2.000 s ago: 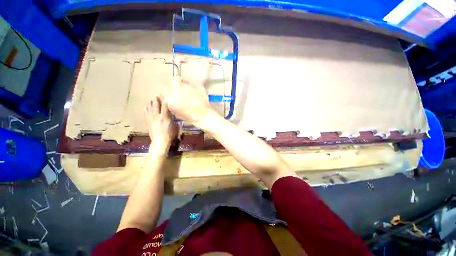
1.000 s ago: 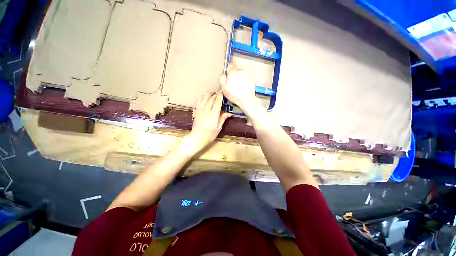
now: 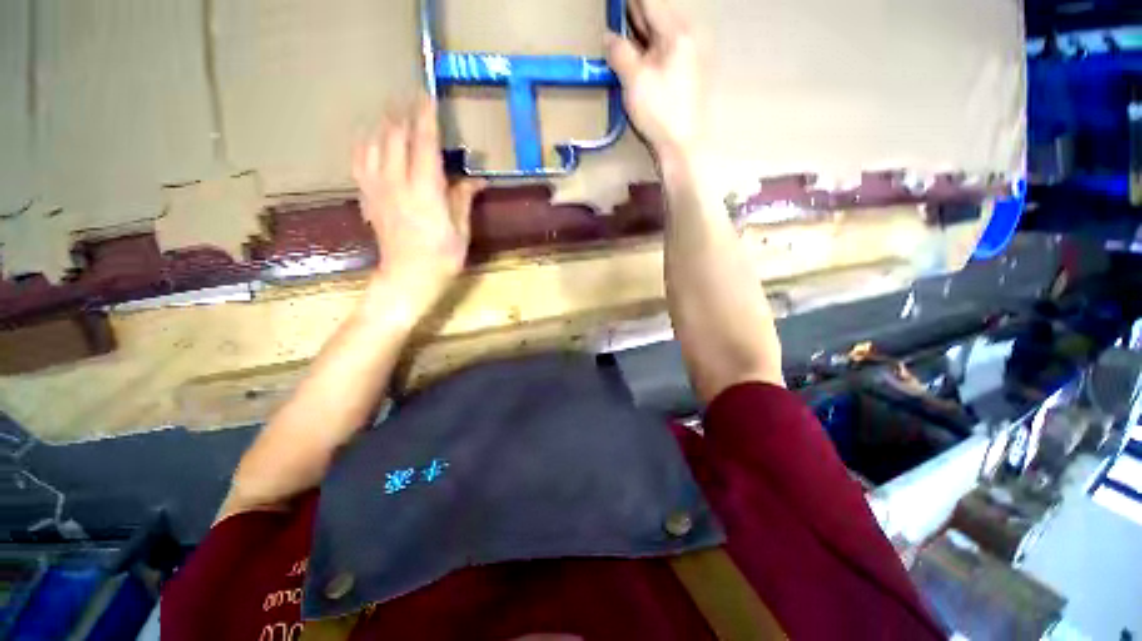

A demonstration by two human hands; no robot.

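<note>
The blue cutting die point(image 3: 526, 68) lies on the beige sheet point(image 3: 820, 88), its far end cut off by the top edge of the picture. Its T-shaped crossbar and notched end face me, near the sheet's notched front edge. My right hand point(image 3: 660, 82) holds the die's right side, with some fingers hidden. My left hand point(image 3: 411, 188) lies flat and slightly blurred beside the die's left side, fingers apart on the sheet and thumb near the die's near left corner.
The red-brown pad point(image 3: 539, 222) shows along the sheet's front edge, with the pale wooden rail point(image 3: 551, 286) before it. Cut outlines mark the sheet at left. A blue tub point(image 3: 1001, 223) stands at the rail's right end. Cluttered items stand at lower right.
The die's T-shaped crossbar has gone from the far end to the near end. My right hand has moved from its left side to its right side. The view has shifted.
</note>
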